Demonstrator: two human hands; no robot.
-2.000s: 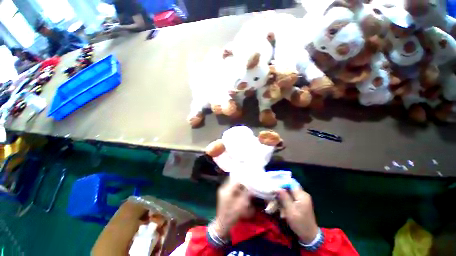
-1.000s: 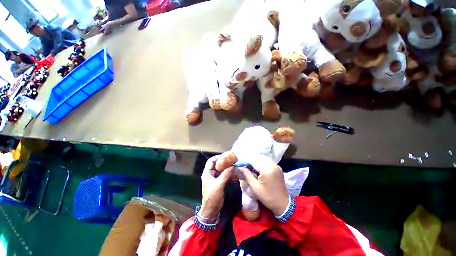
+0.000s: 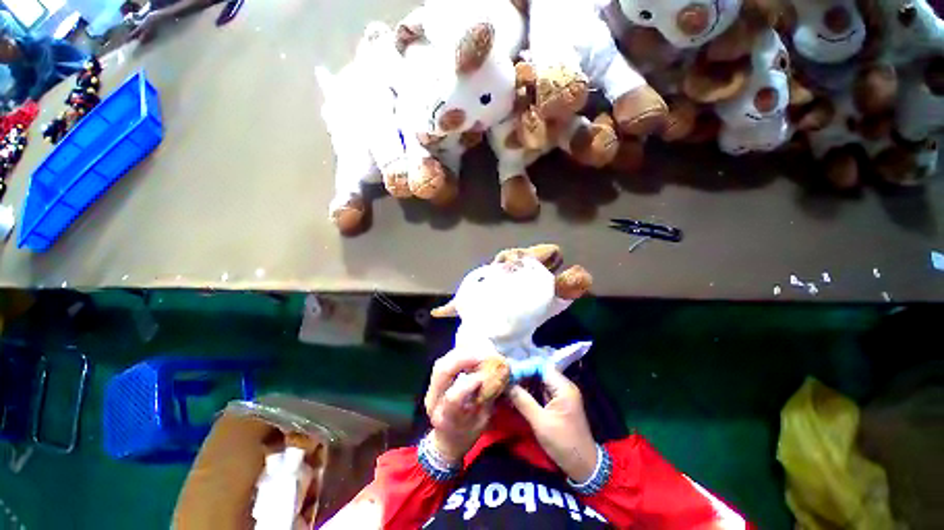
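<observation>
A white plush toy (image 3: 504, 302) with brown ears and paws is held at the table's front edge, head towards the table. My left hand (image 3: 455, 406) pinches its tan-brown paw (image 3: 491, 381). My right hand (image 3: 559, 419) is beside it at the toy's body, fingers close together, with light blue coverings on the fingertips. A flat white flap (image 3: 570, 355) sticks out above my right fingers. No needle can be made out.
Finished plush toys (image 3: 461, 88) are heaped at the back and right of the table. Dark thread snips (image 3: 647, 230) lie before them. A blue tray (image 3: 93, 160) is left. Below are a blue stool (image 3: 155, 409), a cardboard box (image 3: 223, 466) and yellow cloth (image 3: 828, 455).
The view has shifted, so table things appear further left and higher. The toy has turned and its brown-marked head now shows. My right hand has moved slightly away from the paw.
</observation>
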